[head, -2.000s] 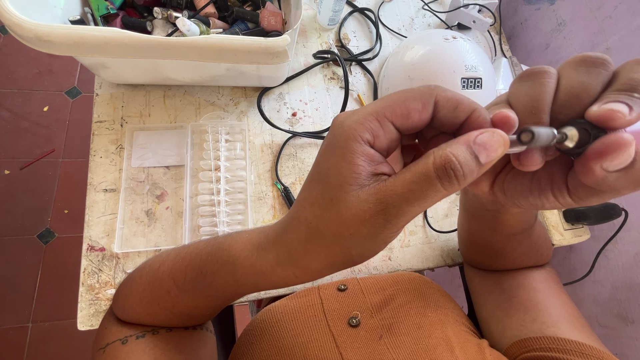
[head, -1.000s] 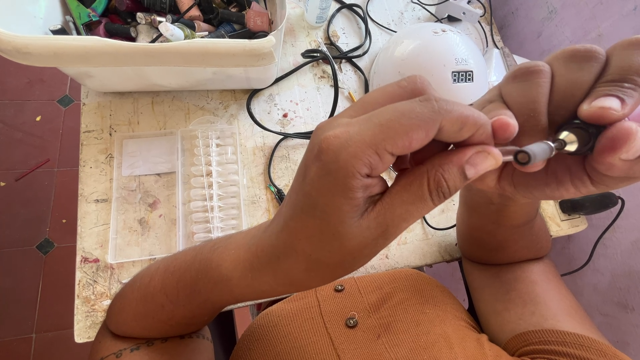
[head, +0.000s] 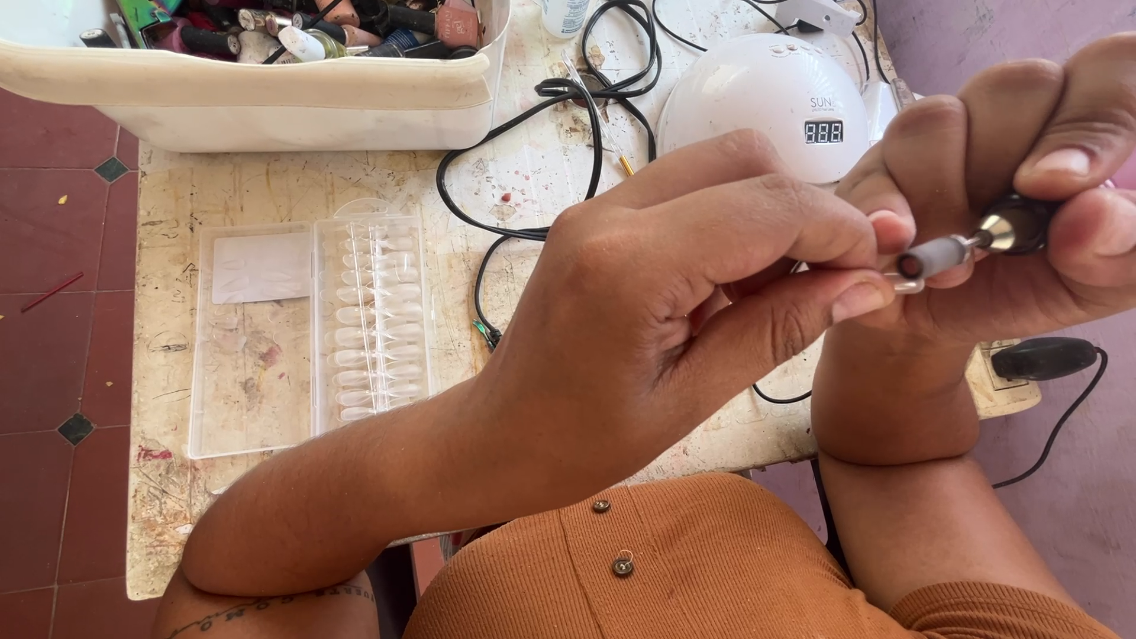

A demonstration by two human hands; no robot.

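Note:
My left hand (head: pixel 657 284) pinches a small clear nail tip (head: pixel 905 284) between thumb and forefinger. Just above the tip lies the greyish sanding bit (head: pixel 934 256) of an electric nail drill (head: pixel 1016 226); whether the two touch I cannot tell. Around the drill's dark handpiece my right hand (head: pixel 1003 177) is closed, on the right of the view, with most of the handpiece hidden by its fingers. On the table, left of my left hand, an open clear plastic case (head: pixel 315 328) holds rows of clear nail tips (head: pixel 377 328).
A white plastic tub (head: pixel 302 106) full of nail polish bottles stands at the back left. Behind my hands is a white domed nail lamp (head: pixel 754 98). Black cables (head: pixel 448 177) loop across the stained table (head: pixel 169 355). A black plug (head: pixel 1043 358) sits in a socket at the right.
Both hands keep nearly the same pose, with the nail tip and the drill bit still close together. The clear tip shows slightly below the bit now.

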